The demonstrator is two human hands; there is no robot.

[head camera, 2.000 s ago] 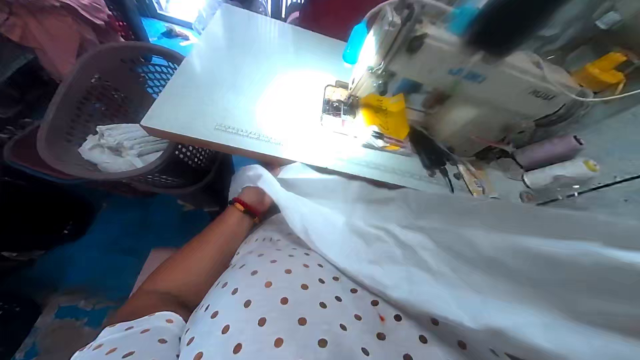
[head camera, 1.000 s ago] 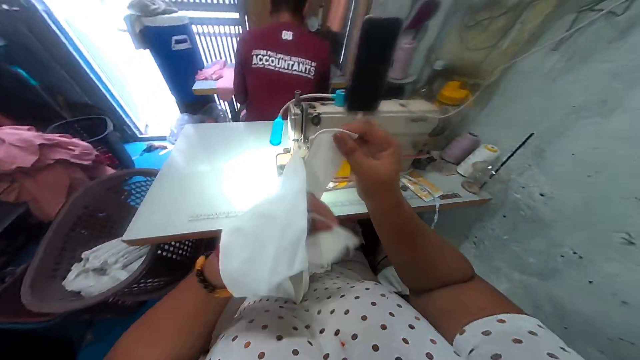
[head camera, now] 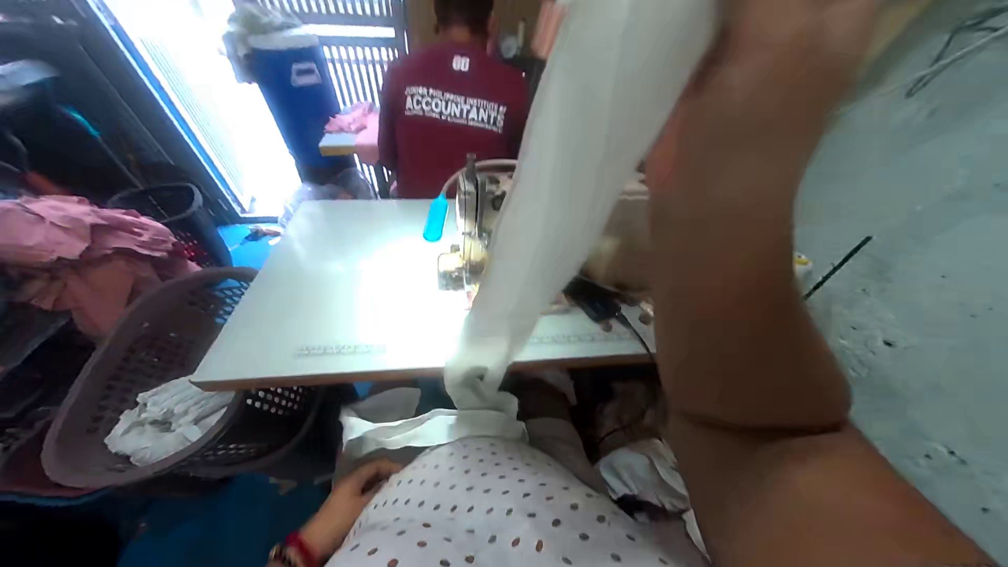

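Note:
A long strip of white fabric [head camera: 551, 205] hangs from high in the view down to my lap, in front of the sewing machine [head camera: 476, 252]. My right hand [head camera: 787, 39] is raised close to the camera at the top right, blurred and partly cut off, beside the strip's upper end; its fingers cannot be made out. Low in the view, my left hand [head camera: 374, 477] rests by the waist of my dotted top, near a loose white fabric end [head camera: 417, 429]. Its fingers are partly hidden, and whether it grips anything is unclear.
The white machine table [head camera: 315, 276] has a ruler marking along its front edge. At left stands a plastic basket [head camera: 87, 425] with white cloth [head camera: 169, 421], near pink fabric [head camera: 79, 244]. A person in a maroon shirt [head camera: 457, 150] sits beyond the table; a concrete wall rises at right.
My right hand has risen from near the machine to close before the camera. The white fabric, bunched over the table edge a second ago, now hangs as a long strip. My left hand is lower.

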